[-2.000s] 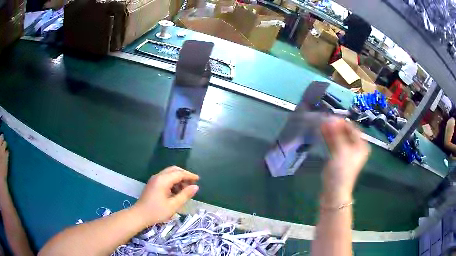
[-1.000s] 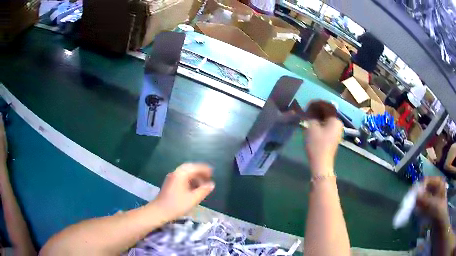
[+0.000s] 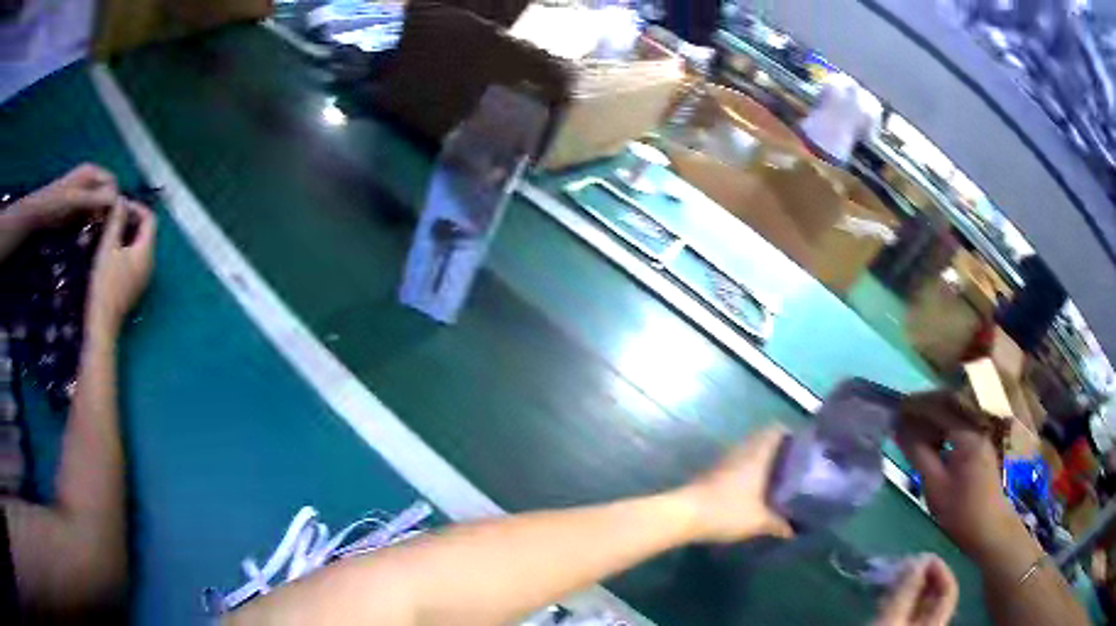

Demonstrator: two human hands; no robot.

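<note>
My left hand point(image 3: 740, 492) reaches far right and grips the lower part of a retail box point(image 3: 835, 471), blurred and tilted over the belt. My right hand point(image 3: 961, 477), with a thin bracelet on the wrist, is at the dark open flap end of this box; its fingers are blurred, and whether it holds anything cannot be told. Pale wrist straps point(image 3: 321, 547) lie on the teal bench at the bottom, partly hidden by my left forearm. A second retail box point(image 3: 459, 232) stands open on the belt, its dark flaps up.
At left, another person's hands point(image 3: 110, 239) are above a black heap point(image 3: 52, 294). Another hand point(image 3: 924, 593) is at the bottom right, near a small whitish item point(image 3: 871, 565). A metal frame point(image 3: 673, 253) and brown cartons point(image 3: 765, 184) lie beyond the belt rail point(image 3: 600, 251).
The view has swung, shifting the scene rightwards. My left hand has moved from above the straps onto the box. My right hand stays near its flaps. The left neighbour's hands have come into view.
</note>
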